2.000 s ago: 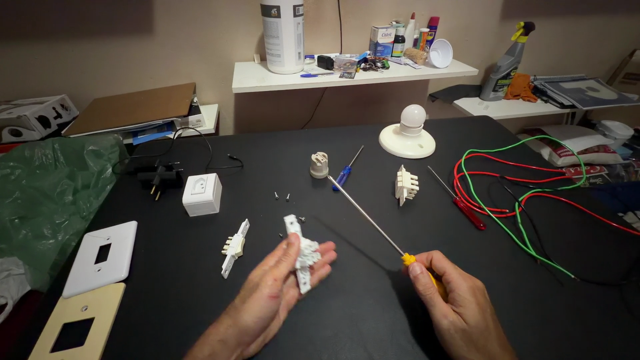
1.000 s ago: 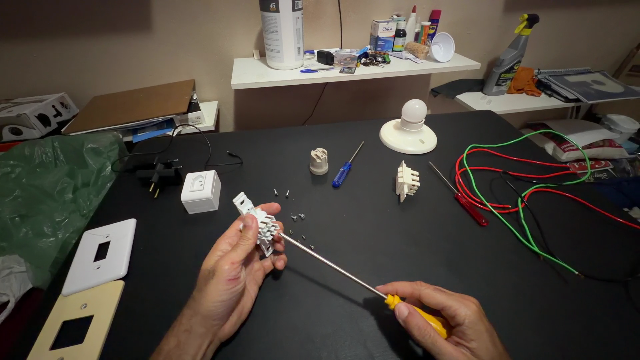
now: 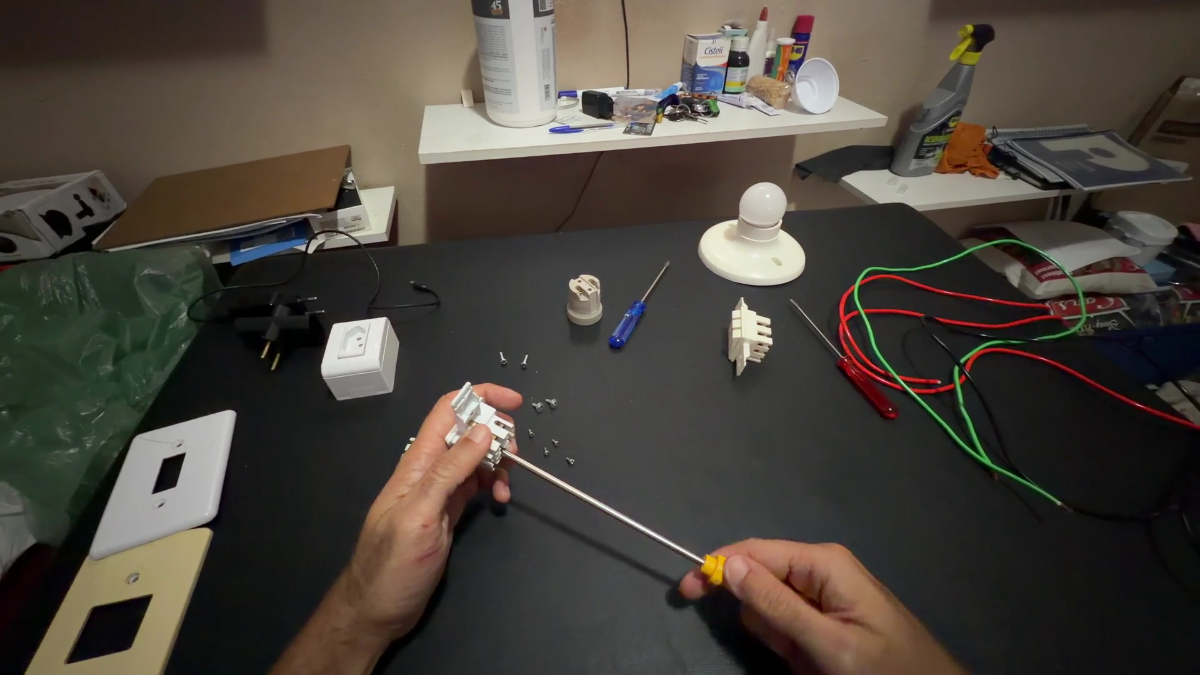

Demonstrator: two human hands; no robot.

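Observation:
My left hand (image 3: 427, 511) grips a white plastic electrical switch or socket module (image 3: 480, 427) between thumb and fingers. My right hand (image 3: 806, 600) holds a long screwdriver (image 3: 609, 511) by its yellow handle, mostly hidden in the palm; the tip meets the module's side. Several small screws (image 3: 537, 406) lie on the black table just beyond the module. A second module (image 3: 749, 337), cream-coloured, rests farther right. Between it and the screws are a ceramic lamp socket (image 3: 585, 301) and a blue-handled screwdriver (image 3: 630, 322). Part of another module behind my left hand is mostly hidden.
White and cream wall plates (image 3: 202, 469) lie at left, near a white socket box (image 3: 361, 359) and a black plug adapter (image 3: 274, 326). A bulb on a round base (image 3: 753, 253) stands at the back. A red screwdriver (image 3: 867, 386) and red and green wires (image 3: 872, 328) lie right.
My left hand has raised and turned the module it holds. The screwdriver in my right hand, apart from the module two seconds ago, now has its tip against it.

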